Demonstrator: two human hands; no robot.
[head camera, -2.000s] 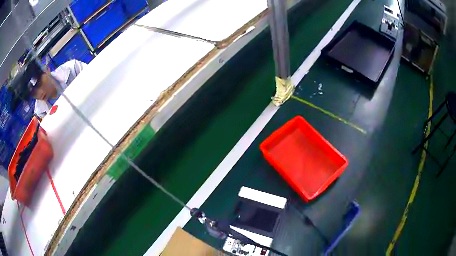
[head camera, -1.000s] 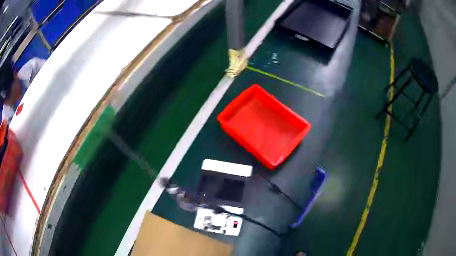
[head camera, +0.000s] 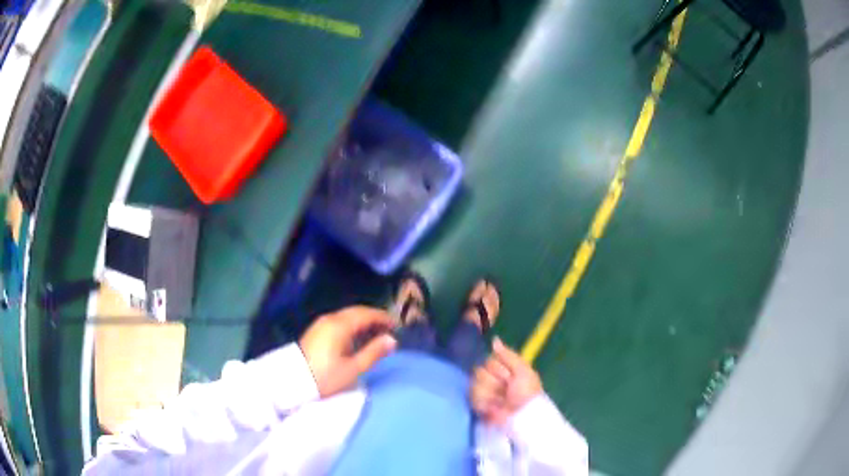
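My left hand is in front of my waist, fingers curved with a gap to the thumb; a dark patch shows in the gap, and I cannot tell whether it is an object. My right hand is at my other side, fingers curled and blurred; whether it holds anything cannot be told. Neither hand touches the bench. The white-grey device with a dark window lies on the green bench at the left, beside the tan cardboard sheet. The dark hanging screwdriver is blurred left of the device.
A red-orange bin sits on the bench beyond the device. A blue crate with shiny clear material inside stands low beside the bench edge. My feet are on the green floor. A yellow floor line and a black stool are at the right.
The view has swung down and to the right. The bench items now lie at the left, and my hands, feet and the blue crate have come into view.
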